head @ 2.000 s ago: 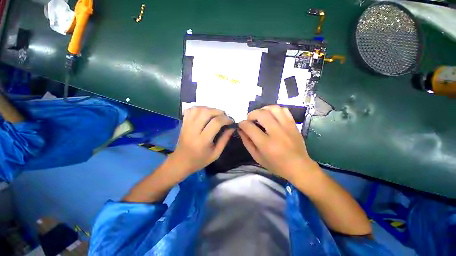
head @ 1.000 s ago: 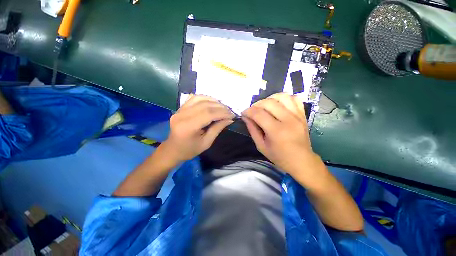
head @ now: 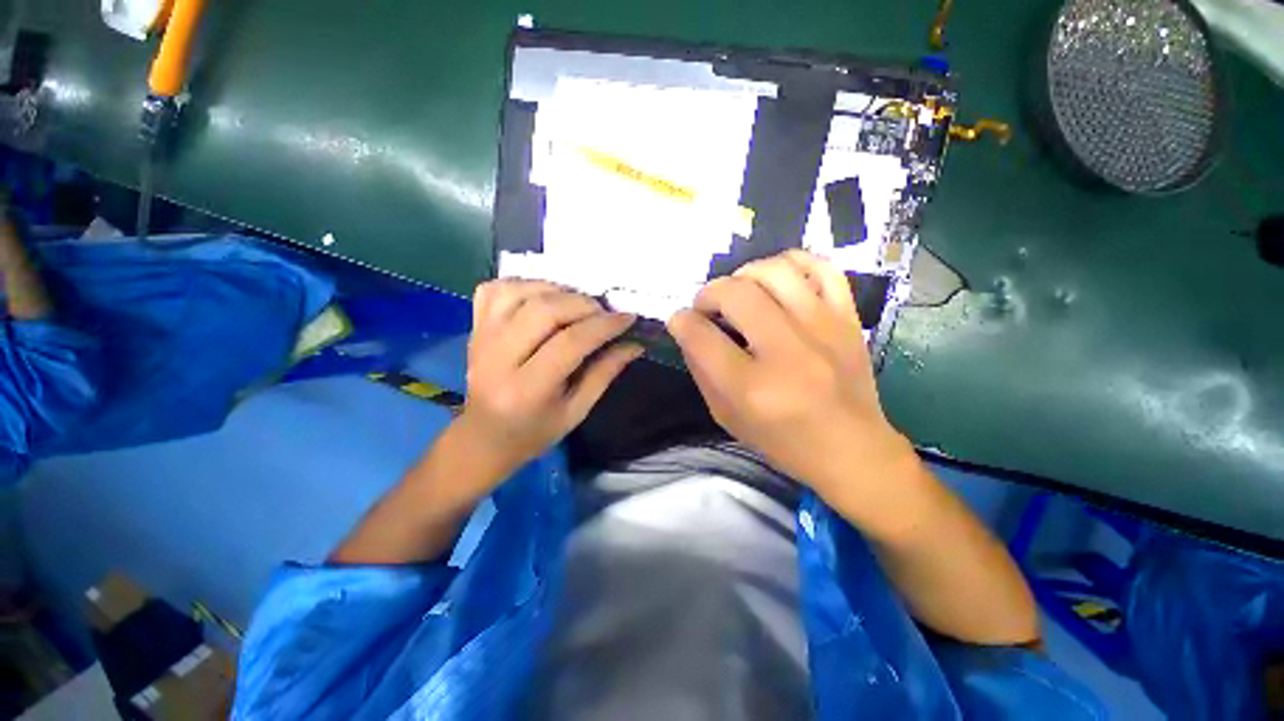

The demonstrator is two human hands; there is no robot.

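Note:
The open tablet (head: 648, 183) lies on the green bench before me, with black patches on its white inside and a yellow strip across the white area. The main board (head: 915, 183) runs along its right end, with an orange flex cable (head: 982, 131) sticking out. My left hand (head: 542, 359) and my right hand (head: 775, 345), both bare, rest at the tablet's near edge with fingertips bent down on it. A thin dark line shows between them. Whether the fingertips hold anything is hidden.
A round screw tray (head: 1134, 96) stands at the back right, with a black driver tip (head: 1269, 240) at the right rim. An orange-yellow handle tool (head: 176, 57) lies at the back left. A person's blue sleeve (head: 155, 345) is at the left.
The fingertips, close together before, are now slightly apart along the near edge. The hanging driver has swung right, mostly out of view. The whole view has shifted a little.

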